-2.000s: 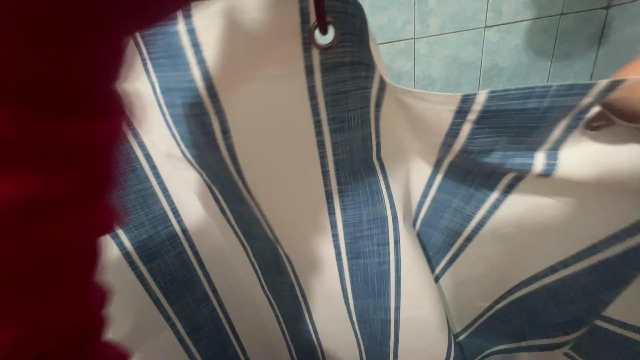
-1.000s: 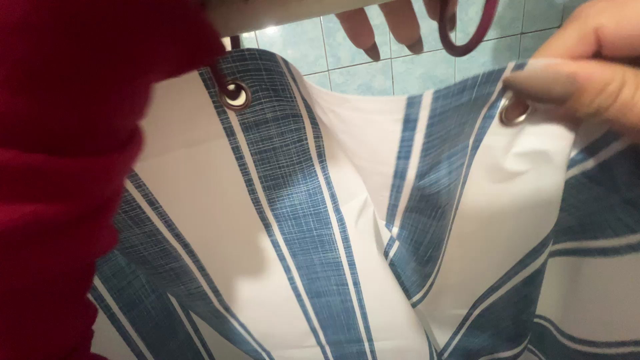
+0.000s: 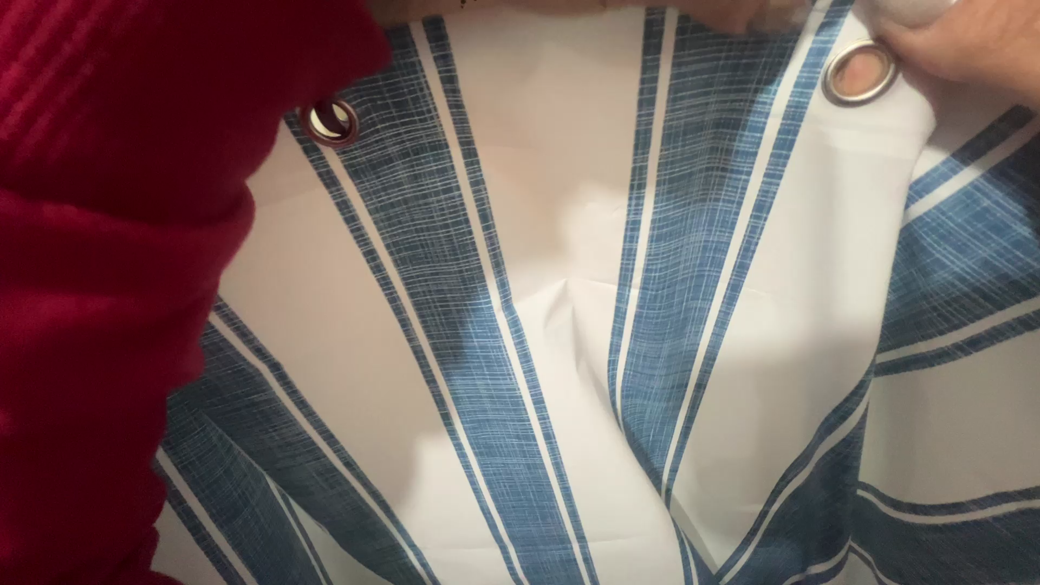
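Observation:
A white shower curtain (image 3: 569, 219) with blue stripes hangs across most of the view. My right hand (image 3: 975, 45) grips its top edge at the upper right, thumb beside a metal grommet (image 3: 861, 73). Skin shows through that grommet's hole. Another grommet (image 3: 329, 122) lies at the upper left, by my red sleeve, with a dark piece of a ring through it. My left hand (image 3: 731, 12) shows only in part along the top edge of the view, close to the curtain's top. Its fingers are mostly cut off, and what it holds is hidden.
The red sleeve (image 3: 106, 244) on my left arm covers the left side of the view. Folds of the curtain (image 3: 959, 422) bunch at the lower right.
My left hand has come down towards the curtain's top edge near my right hand. The purple ring seen beside its fingers a second ago is out of sight, as are the blue-green tiles.

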